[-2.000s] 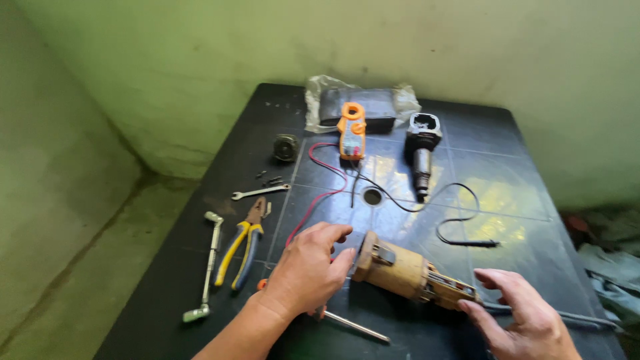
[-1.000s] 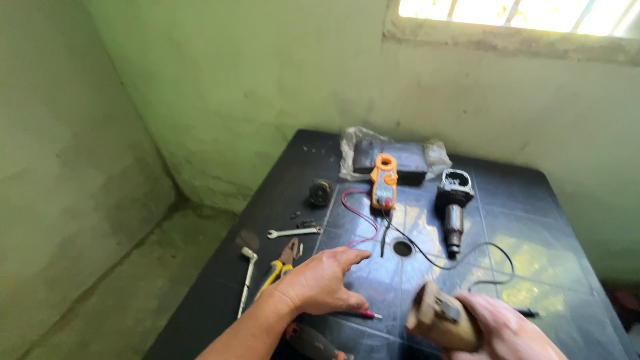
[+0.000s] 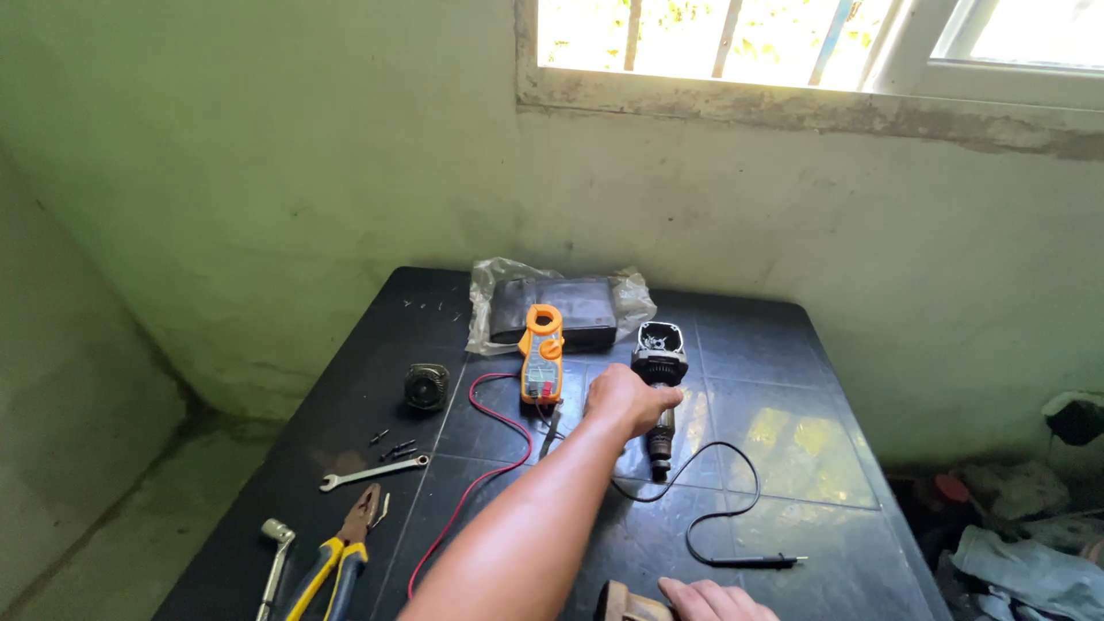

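Note:
My left hand (image 3: 631,400) reaches across the table to a dark metal tool head with a chuck (image 3: 661,431), its fingers at the neck just below the open housing; whether they grip it is unclear. At the bottom edge, my right hand (image 3: 718,601) is closed on a tan motor housing (image 3: 634,604), mostly cut off by the frame. Left of my left hand lies an orange clamp meter (image 3: 542,362) with a red lead and a black lead ending in a probe (image 3: 755,562).
Behind the meter lies a black case (image 3: 556,306) on clear plastic. At left are a round dark part (image 3: 426,386), several screws (image 3: 397,449), a combination wrench (image 3: 373,473), yellow-and-blue pliers (image 3: 341,552) and a socket wrench (image 3: 276,565). The black table (image 3: 793,414) stands against the wall.
My left hand has moved forward and right to the dark tool head. The tan housing, earlier lying on the table, is in my right hand. The view has tilted up.

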